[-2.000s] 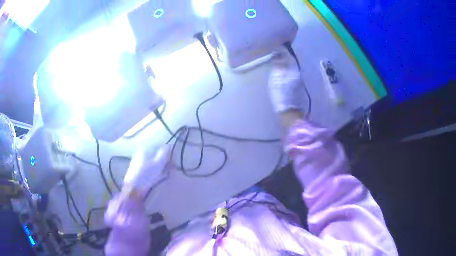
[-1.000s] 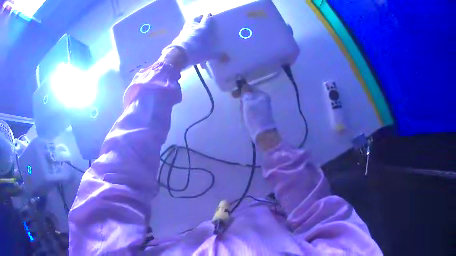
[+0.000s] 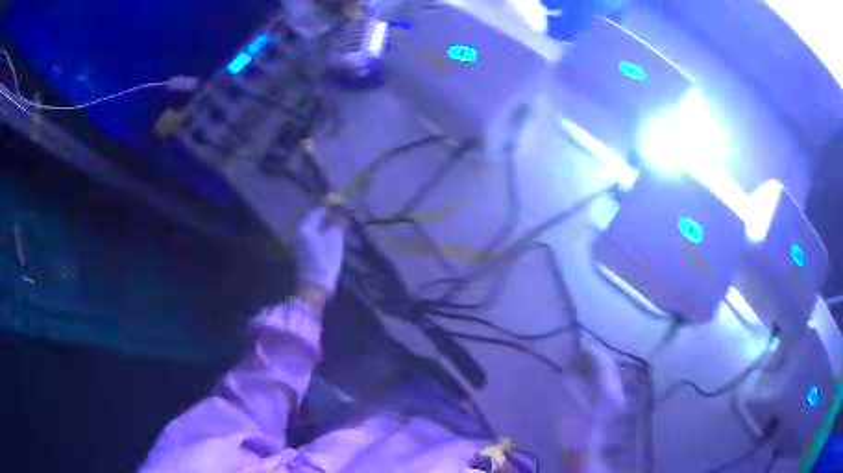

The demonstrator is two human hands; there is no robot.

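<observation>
Several lit mini projectors with glowing blue rings stand on the bench: one at the top centre (image 3: 471,88), one behind it to the right (image 3: 638,83), one at mid right (image 3: 670,254), others at the far right (image 3: 797,272). Black power cords (image 3: 453,300) lie tangled in front of them. My gloved left hand (image 3: 321,248) is at a dark cable bundle along the bench's front edge; its fingertips are blurred and a grip cannot be told. My gloved right hand (image 3: 596,397) is low at the right beside the cords, strongly blurred; its fingers are unclear.
A power strip with black plugs and blue lights (image 3: 236,102) runs along the bench's left side. A thin white cable (image 3: 111,103) crosses the dark area at the far left. A strong glare (image 3: 684,139) shines between projectors. A green edge (image 3: 824,425) shows at lower right.
The view has swung left, towards the power strip. My left hand has left the projector top for the front-edge cables. My right hand has left the projector's cord socket and is over the bench.
</observation>
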